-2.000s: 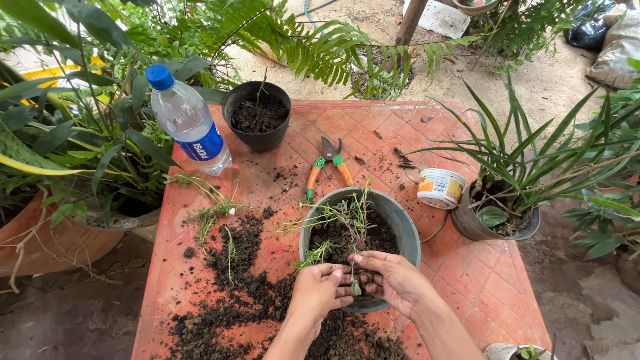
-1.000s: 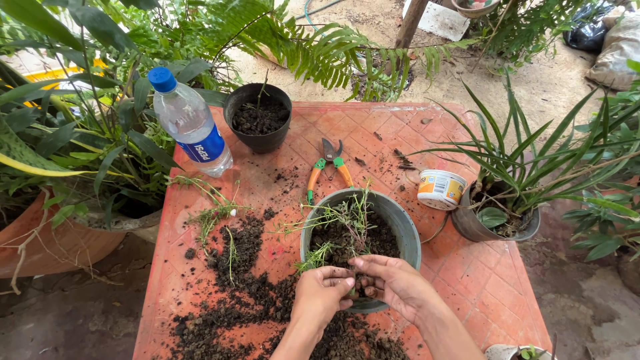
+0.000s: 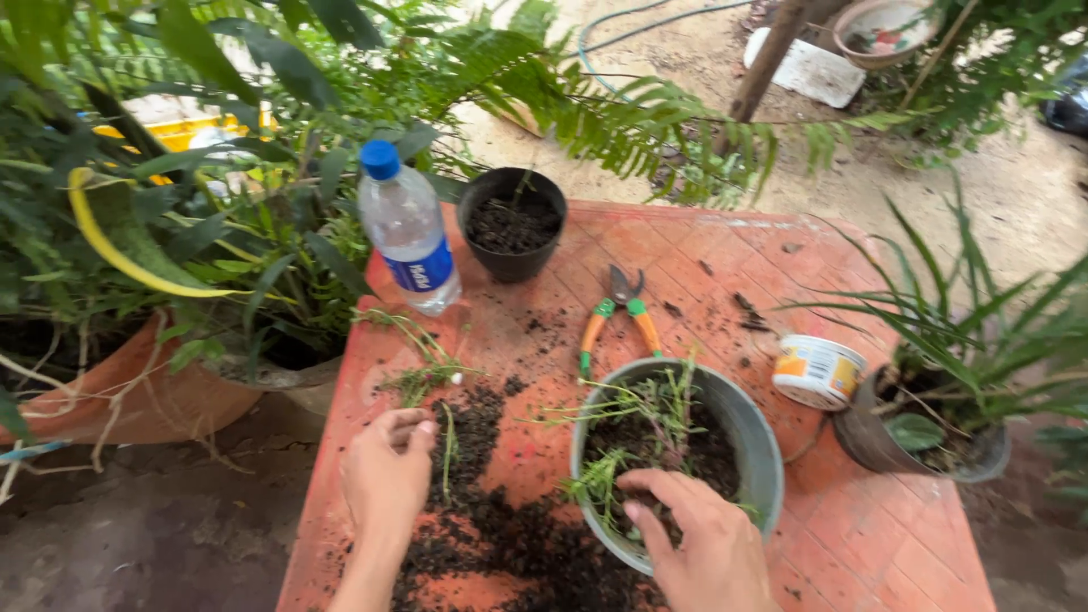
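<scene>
My left hand is over the left part of the table, its fingertips just below a small heap of green cuttings; whether it pinches anything is unclear. A single stem lies on the soil to its right. My right hand reaches over the near rim of a grey-green plastic pot, fingers parted beside the leafy sprigs at its left side. The pot holds dark soil and thin-stemmed plants. Loose soil is spread between my hands.
Beyond the pot, pruning shears with orange-green handles lie on the red table. A plastic bottle and a black pot stand at the back left. A white-orange tub and a potted long-leaved plant are right.
My left hand has left the pot and moved left toward the cuttings. My right hand remains at the pot, with its fingers apart from the left ones. The view has shifted.
</scene>
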